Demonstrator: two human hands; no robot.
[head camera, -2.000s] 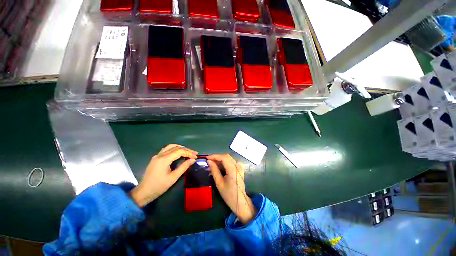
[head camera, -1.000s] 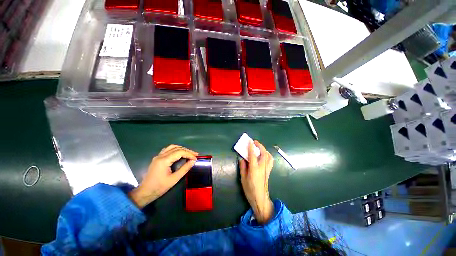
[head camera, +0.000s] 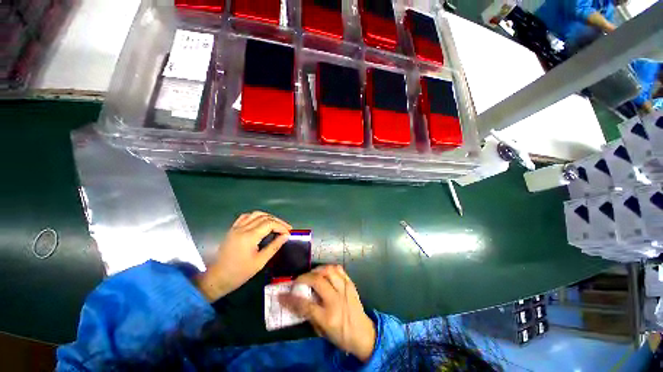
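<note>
A phone (head camera: 296, 256) lies upright to me on the green mat, its black screen end showing and its red lower part mostly covered. My left hand (head camera: 248, 251) rests at its upper left edge, fingertips on the screen's corner. My right hand (head camera: 331, 304) holds a flat white card (head camera: 282, 306) over the phone's red lower end; the fingers are slightly blurred. A bright glare band shows at the top of the screen. I cannot tell whether film lies on it.
A stacked clear tray (head camera: 291, 154) of red-and-black phones stands ahead. A shiny film sheet (head camera: 134, 211) and a pale loop (head camera: 45, 243) lie left. A pale thin tool (head camera: 415, 239) and a pen-like stick (head camera: 454, 197) lie right, near white boxes (head camera: 597, 218). Other people's arms show top right.
My right hand has left the screen's top, picked up the white card from the mat at the right, and brought it over the phone's lower end. My left hand stays at the phone.
</note>
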